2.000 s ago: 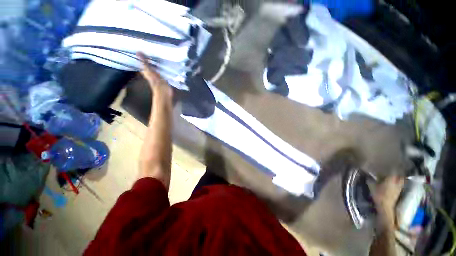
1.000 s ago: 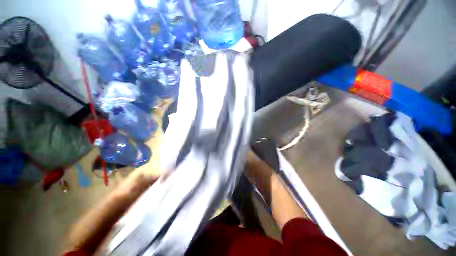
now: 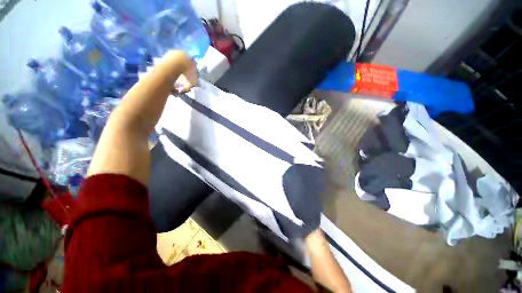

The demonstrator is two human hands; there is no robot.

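Observation:
The stack of white panels (image 3: 229,134) with dark stripes and dark rounded near ends lies across the black padded arm (image 3: 286,54). My left hand (image 3: 184,73) is at the stack's far left end, its fingers closed on the edge. My right hand (image 3: 312,243) is at the near end by the dark rounded ends; its fingers are mostly hidden by the cloth. A single white panel (image 3: 358,266) with a dark seam line lies on the table beside my right wrist, cut off by the bottom edge.
A loose pile of white and dark panels (image 3: 438,197) lies on the brown table (image 3: 355,220) at right. Behind are a blue object with a red-orange label (image 3: 426,90) and a pale knotted cord (image 3: 313,113). Blue water bottles (image 3: 94,54) stand at upper left. The iron is not in view.
The view swung left from the iron, which my right hand was at. Both hands lifted the stack lengthwise; now it lies across the black arm, with my left hand at its far end.

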